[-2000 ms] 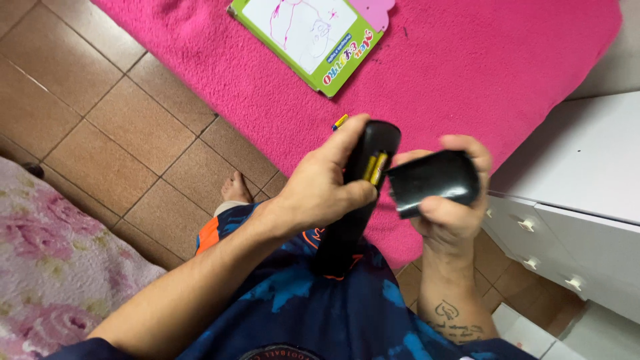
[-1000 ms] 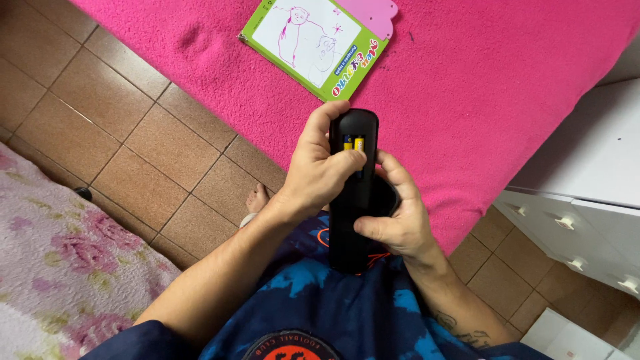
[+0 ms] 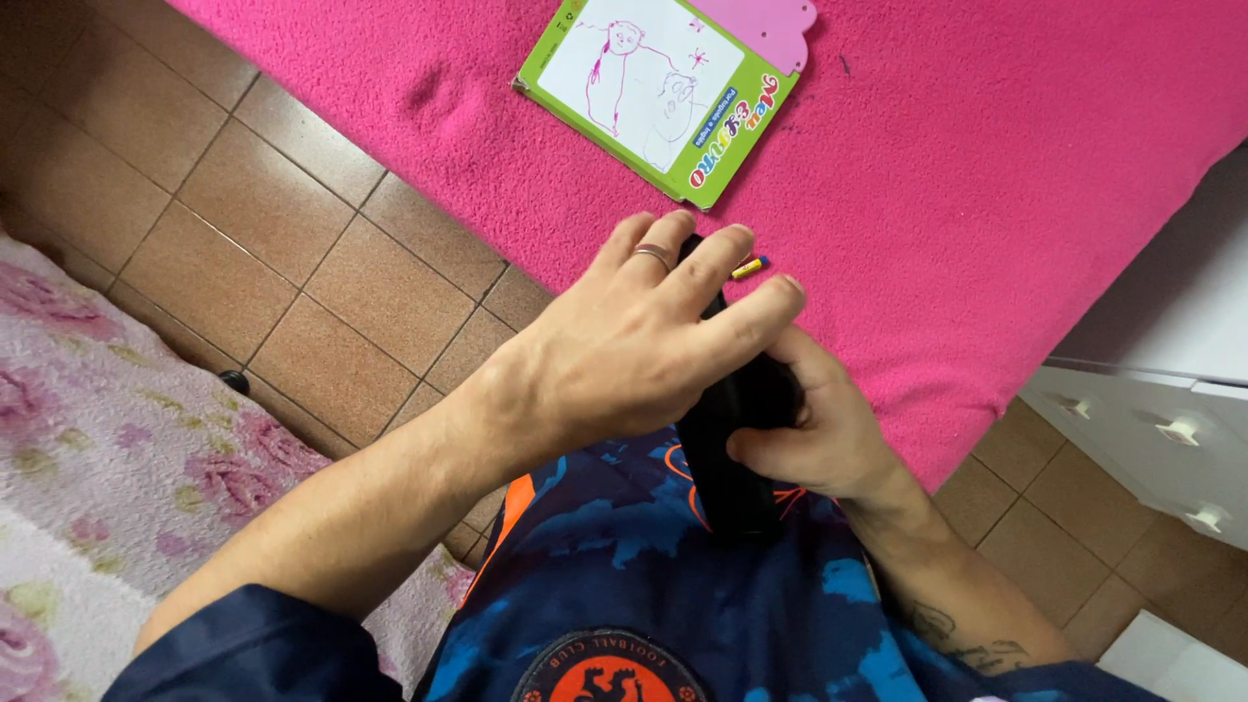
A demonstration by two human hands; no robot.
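A long black remote control lies tilted in front of my shirt, its lower end toward me. My left hand, with a ring on one finger, is spread over its upper part and hides the battery compartment. Around the right side of the remote, my right hand grips it and also holds a dark piece, probably the battery cover, mostly hidden against it. Just beyond my fingers, a small yellow and blue battery rests on the pink blanket.
A green-framed drawing board with marker drawings lies on the blanket, a pink piece beside it. White drawers with knobs stand at the right. Brown floor tiles show at the left, near a flowered cover.
The batteries in the remote were visible a second ago; now my left hand has moved across and covers them. The black cover, held apart at first in my right hand, is now against the remote.
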